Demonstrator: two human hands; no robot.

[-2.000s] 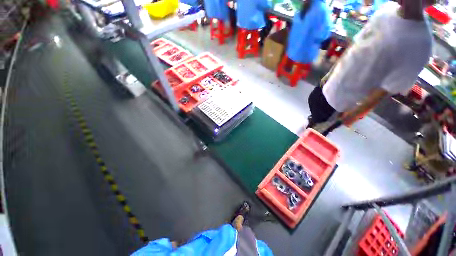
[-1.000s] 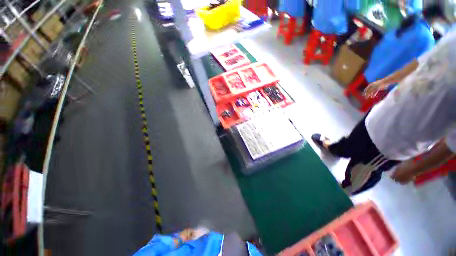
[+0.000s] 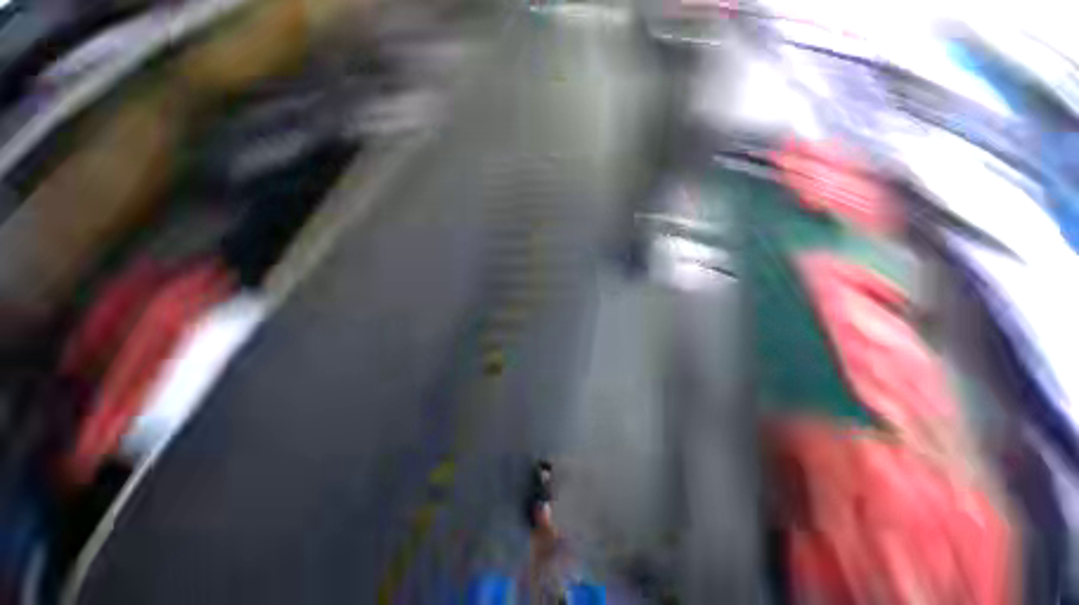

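The whole view is heavily blurred by motion. Red trays lie on the green bench (image 3: 787,343) at the right; the nearest tray (image 3: 887,508) is at the lower right, another tray (image 3: 882,343) lies beyond it, and a further one (image 3: 840,183) is farther back. Their contents cannot be made out. Neither of my hands can be seen. Only two small patches of my blue clothing (image 3: 492,590) show at the bottom edge, with my leg and foot (image 3: 543,508) between them.
A grey floor aisle (image 3: 355,390) with a yellow-black tape line (image 3: 493,363) runs ahead. At the left are blurred red things (image 3: 148,343), a white panel (image 3: 195,372) and brown box-like shapes (image 3: 89,201). A blurred blue shape is at the upper right.
The view has swung right along the aisle, so the tape line and left-side items sit farther right. The person in white is out of view. Red trays now appear close at the right.
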